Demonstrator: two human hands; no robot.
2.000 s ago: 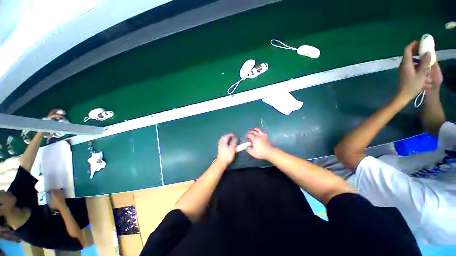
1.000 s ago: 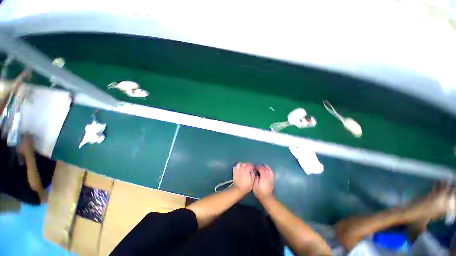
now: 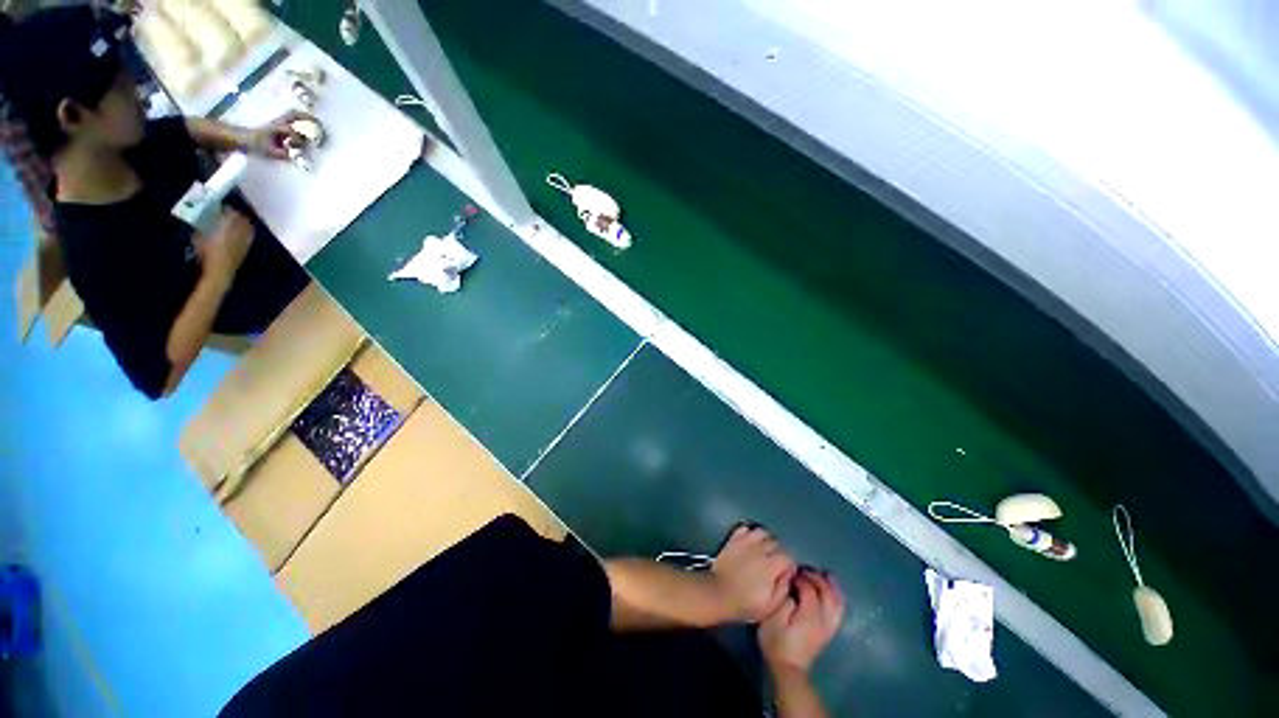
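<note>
My left hand (image 3: 758,571) is closed above the dark green bench, with a thin white cord loop (image 3: 685,560) sticking out at its left side. The body on the cord is hidden in the fingers. My right hand (image 3: 804,617) is against the left one, fingers curled; what it grips is hidden. On the green belt lie a cream housing (image 3: 1030,509) with a marked cylinder (image 3: 1041,542) and cord, a lone cream housing (image 3: 1153,614) with cord, and another corded pair (image 3: 600,215) farther left.
A white cloth or tissue (image 3: 962,626) lies by the pale belt rail (image 3: 758,405). A crumpled white scrap (image 3: 438,262) lies on the bench at left. A post (image 3: 456,119) stands by the rail. An open carton (image 3: 435,491) is below. A person works at a white board (image 3: 351,171).
The view has swung left, showing more of the neighbour at left; the person at right has left the picture. The white piece seen earlier between my hands is now hidden, and my hands are together.
</note>
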